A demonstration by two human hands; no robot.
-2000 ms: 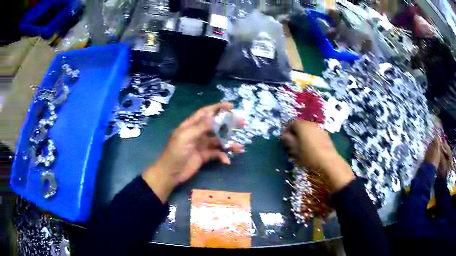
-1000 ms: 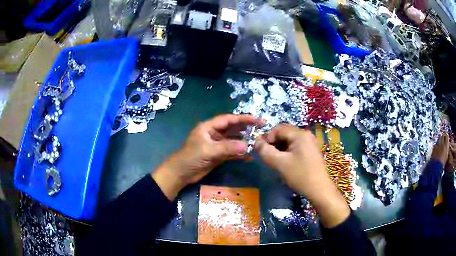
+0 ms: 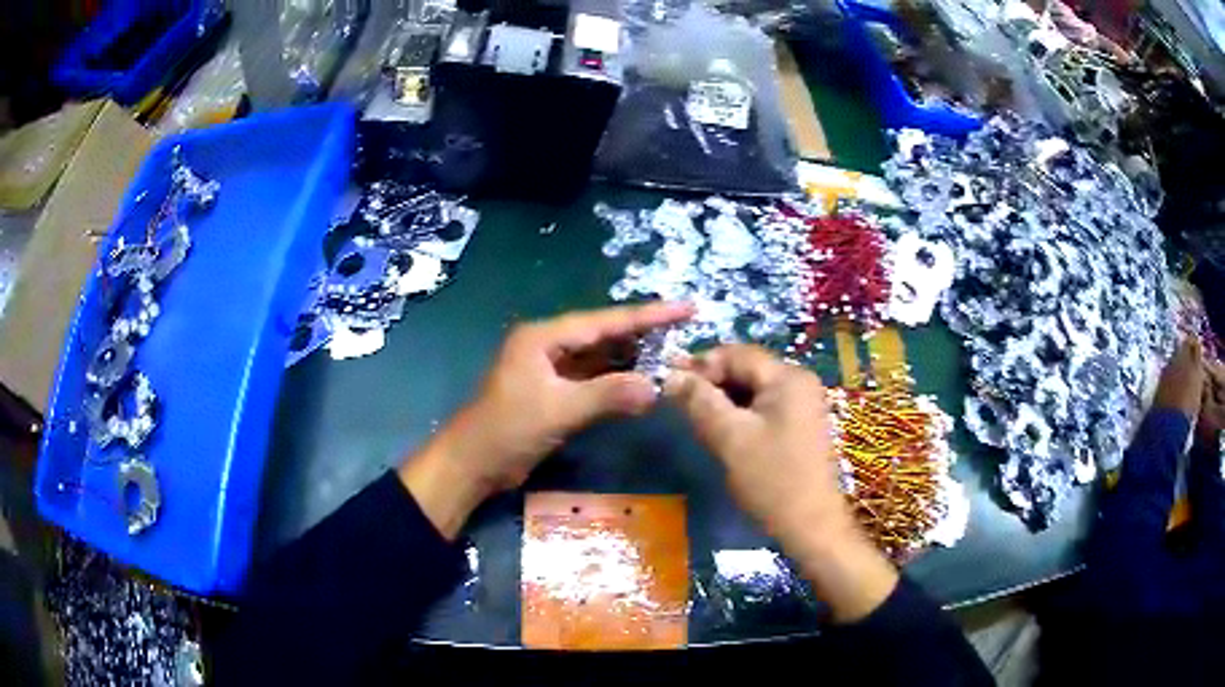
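Note:
My left hand (image 3: 544,389) is at the centre, thumb and fingers closed around a small silvery holder plate (image 3: 654,357), mostly hidden by the fingers. My right hand (image 3: 766,436) meets it from the right, its thumb and forefinger pinched at the plate's edge; whether they hold a small part I cannot tell. The clear plastic inserts (image 3: 719,248) lie in a loose pile just behind the hands. The red lead wires (image 3: 846,266) lie behind and right of my right hand, the yellow-orange lead wires (image 3: 889,463) right beside it. An orange pad (image 3: 605,631) with silver slivers lies at the near edge.
A blue tray (image 3: 255,362) with wired assemblies stands at left, with holder plates (image 3: 383,269) beside it. A big heap of holder plates (image 3: 1061,309) fills the right. A black box device (image 3: 517,128) and a bag of parts (image 3: 705,121) stand behind. Another person's hand (image 3: 1182,383) is at far right.
My right hand has moved from the wire piles to the plate in my left hand and stays there. Over the last second both hands and the view have shifted only slightly.

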